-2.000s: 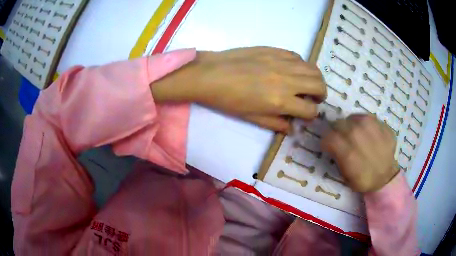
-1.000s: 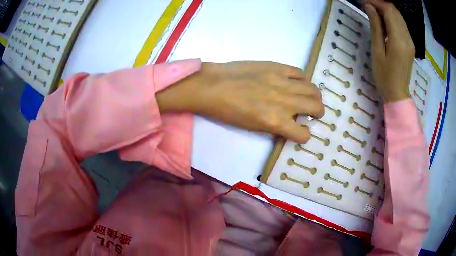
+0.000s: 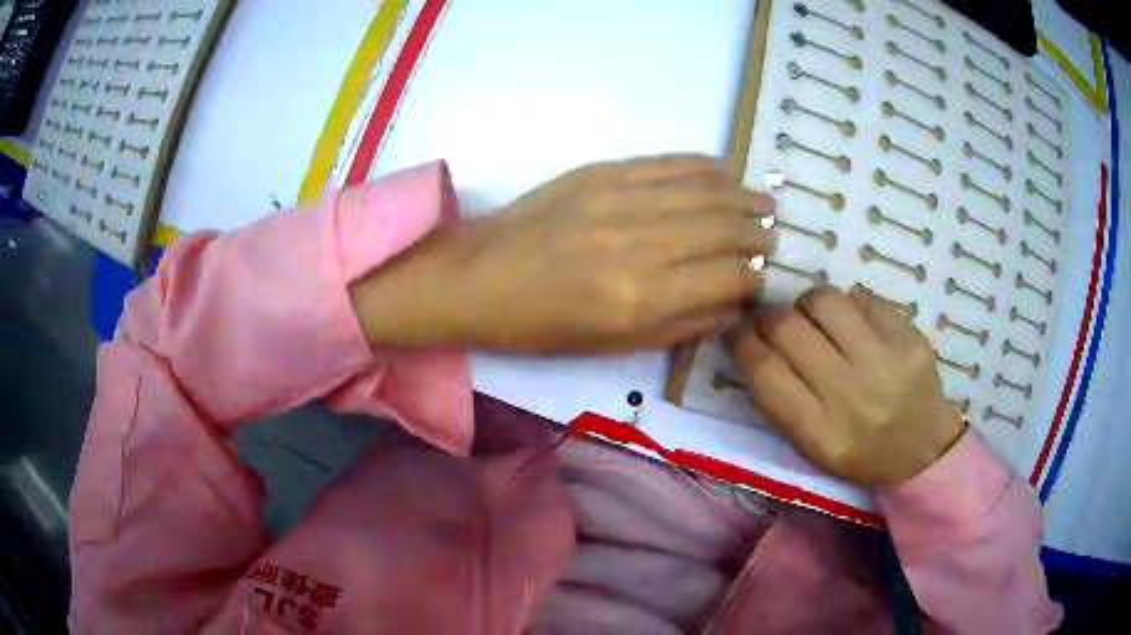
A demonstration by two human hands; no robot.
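The white fixture board [image 3: 912, 155] with dumbbell-shaped cutouts lies in front of me, its tan edge facing left. Small round metal parts [image 3: 794, 71] sit in the left ends of several cutouts of the left column; some shine brightly. My left hand [image 3: 583, 254] lies over the board's left edge, fingers bent, fingertips by the left column. My right hand [image 3: 850, 378] is over the lower left part of the board, fingers bent down and close to my left fingertips. What either hand holds between its fingers is hidden and blurred.
Another fixture board [image 3: 106, 118] lies at the upper left, above a blue object. Yellow and red tape lines [image 3: 397, 93] cross the white bench. Black items show at the top right. A small black dot [image 3: 635, 398] is near the bench's front edge, by red tape.
My right hand has come back from the far side of the board to beside my left fingertips. More shiny ends show in the left column. The view has shifted slightly.
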